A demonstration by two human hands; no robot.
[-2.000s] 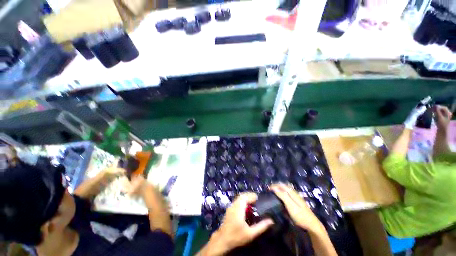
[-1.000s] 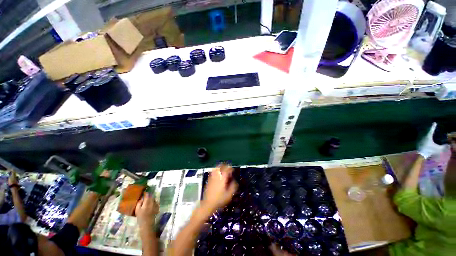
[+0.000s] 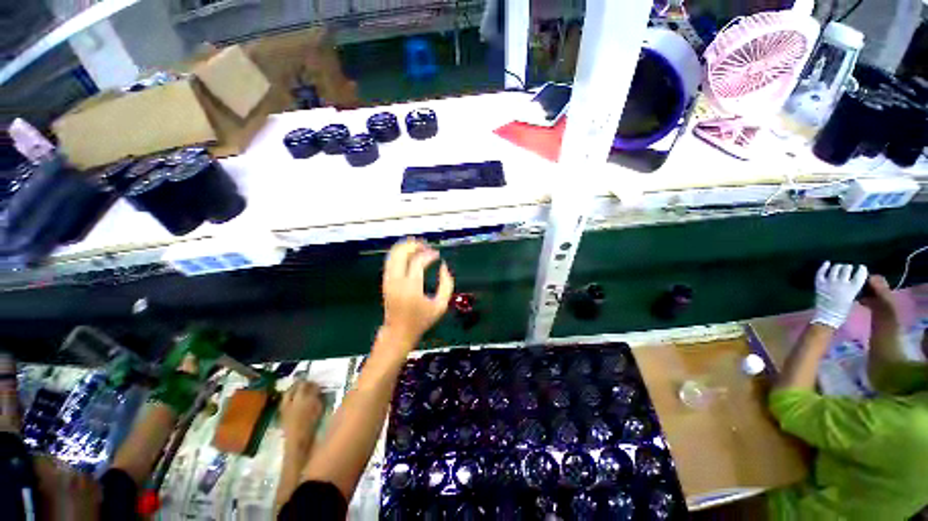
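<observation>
My left hand (image 3: pixel 412 290) reaches over the green conveyor belt (image 3: pixel 509 270). Its fingers are apart and curved, and nothing shows in it. A short black cylindrical unit (image 3: pixel 464 307) with a red glint stands on the belt just right of the hand, apart from it. Two more dark units, one near the post (image 3: pixel 590 298) and one farther right (image 3: pixel 679 297), are on the belt. The black blister tray (image 3: pixel 524 432), with rows of glossy round black parts, lies on the bench in front of me. My right hand is out of the picture.
A white post (image 3: pixel 570 193) rises behind the tray. Cardboard (image 3: pixel 728 448) with a clear bottle (image 3: pixel 694 395) lies right. A neighbour's hands are left beside a green press (image 3: pixel 188 371) and orange-brown block (image 3: pixel 242 419). A white-gloved hand (image 3: pixel 838 293) is right.
The black unit with red, earlier between both my hands, is no longer in them. My left hand has moved from the tray to over the belt. My right hand has left the view.
</observation>
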